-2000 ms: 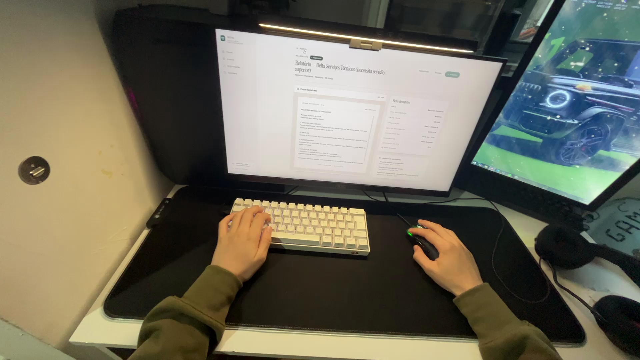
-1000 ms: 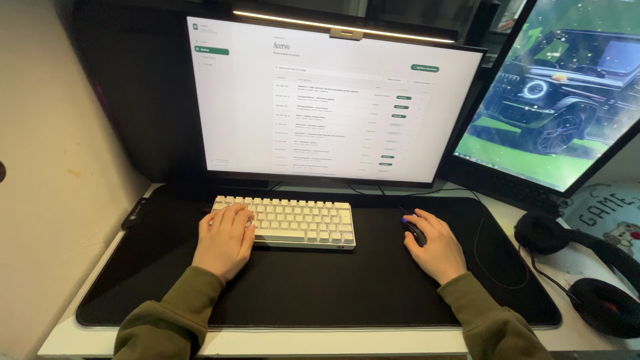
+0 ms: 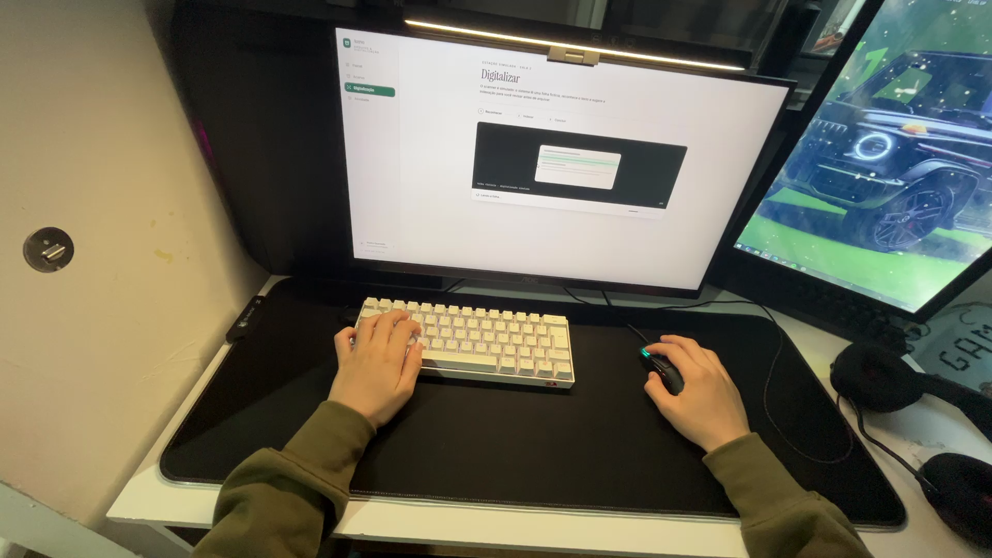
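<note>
My left hand (image 3: pixel 377 368) rests with spread fingers on the left end of a white compact keyboard (image 3: pixel 473 341). On the right, my right hand (image 3: pixel 697 387) is on a black computer mouse (image 3: pixel 665 373) that glows green near its wheel; the palm hides part of it. Both stand on a large black desk mat (image 3: pixel 504 449). Behind the keyboard a monitor (image 3: pixel 434 201) shows a white page with a dark panel and a green menu item. A lit light bar (image 3: pixel 573 56) runs along the monitor's top edge.
A second screen (image 3: pixel 876 163) with a picture of a dark off-road vehicle stands at the right. Black headphones (image 3: pixel 876 377) lie at the right of the white desk (image 3: pixel 434 521). The mouse cable (image 3: pixel 767 372) curves over the mat. A wall (image 3: pixel 101 349) bounds the left side.
The page on the monitor has changed from a document view to a list, then to a page with a dark panel. Both hands have stayed on the keyboard and mouse.
</note>
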